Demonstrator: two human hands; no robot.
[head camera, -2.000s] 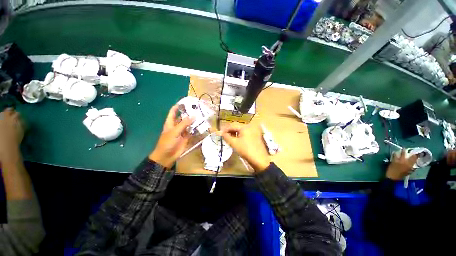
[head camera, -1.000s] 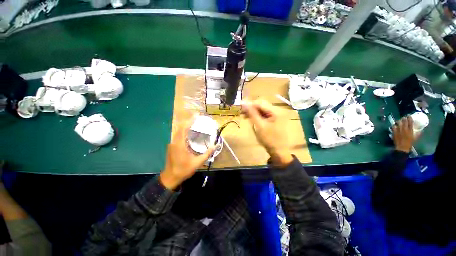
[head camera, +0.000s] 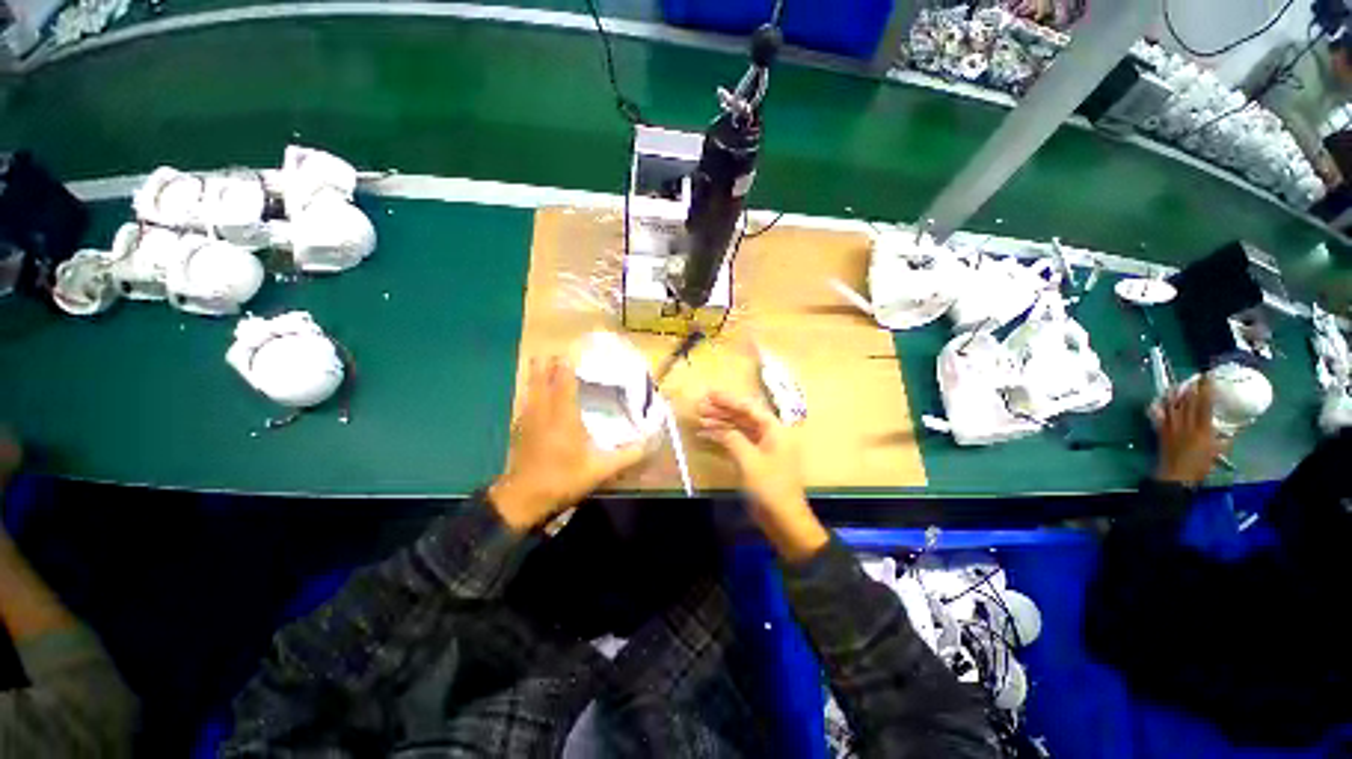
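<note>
My left hand (head camera: 559, 449) holds a white camera housing (head camera: 611, 389) over the tan work mat (head camera: 860, 423). A thin white antenna (head camera: 679, 449) sticks out of it toward the mat's front edge, and a dark lead (head camera: 676, 356) runs off its upper right. My right hand (head camera: 752, 441) is just to the right of the housing, blurred, with fingers partly curled; no object shows in it. The black electric screwdriver (head camera: 719, 200) hangs upright in front of the screw feeder (head camera: 655, 223). A white glue tube (head camera: 780, 386) lies on the mat beyond my right hand.
White camera heads (head camera: 215, 274) stand on the green bench at left, with one (head camera: 291, 360) nearer. White assemblies (head camera: 1023, 378) lie right of the mat. A blue bin (head camera: 801, 638) of white parts is by my lap. Another person's hand (head camera: 1186, 433) is at far right; an arm shows at far left.
The two separate white pieces seen earliest are no longer seen apart. The housing stays in my left hand. My right hand has come down from beside the feeder, uncovering the glue tube.
</note>
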